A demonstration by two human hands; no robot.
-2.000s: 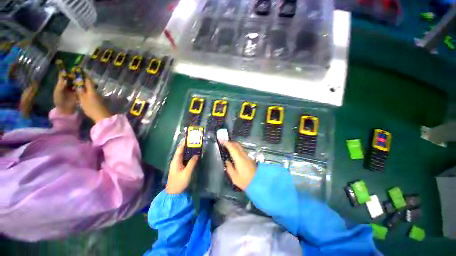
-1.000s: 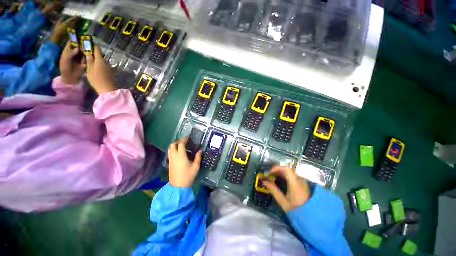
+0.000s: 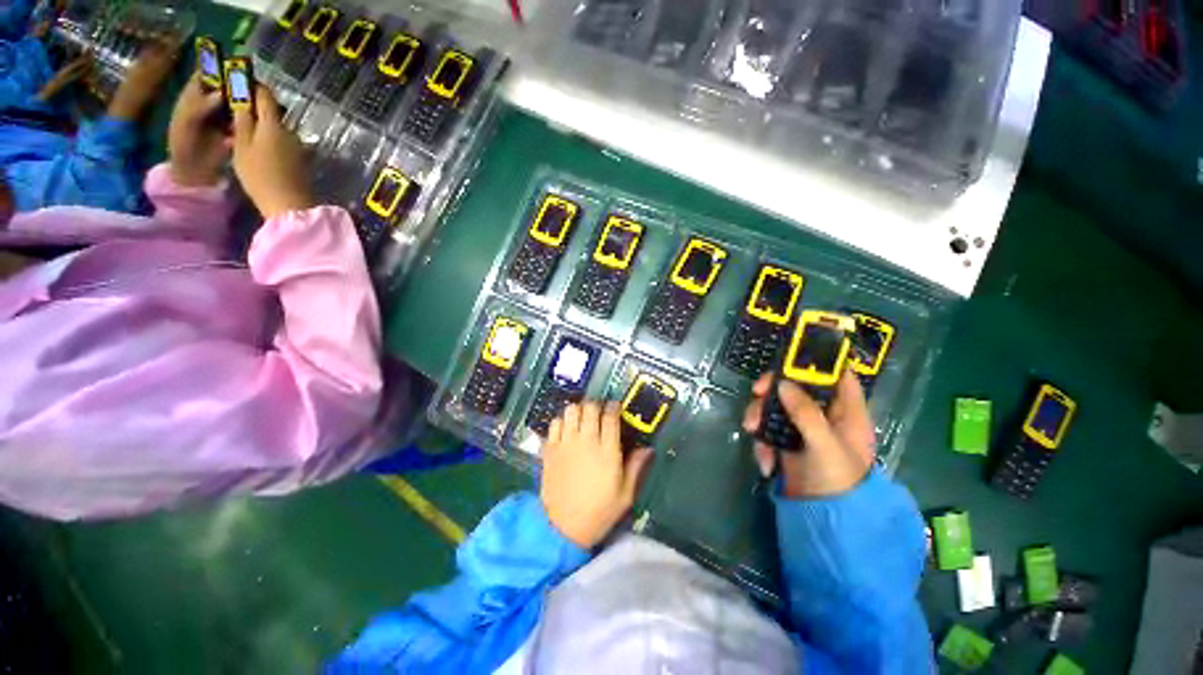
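The clear blister tray (image 3: 712,448) lies in front of me. Its far row holds several yellow-framed phones with dark screens. In the near row are a yellow-framed phone (image 3: 496,363) with a white lit screen, an all-dark phone (image 3: 566,375) also lit white, and a third phone (image 3: 648,404) with a yellow frame and dark screen. My left hand (image 3: 590,468) has its fingers and thumb around that third phone's lower part and hides its keys. My right hand (image 3: 829,442) holds another yellow-framed phone (image 3: 815,353), screen dark, raised above the tray's right part, partly covering the far-row phone behind.
At right lie a yellow-framed phone (image 3: 1034,439), green batteries (image 3: 971,426), a white one (image 3: 975,583) and dark pieces. A white board (image 3: 871,237) with stacked clear trays stands beyond. A person in pink (image 3: 198,356) works at left beside another phone tray (image 3: 449,165).
My right hand has lifted a phone from the near row. My left hand has moved right from the first pocket to the third phone. The first phone now shows, screen lit.
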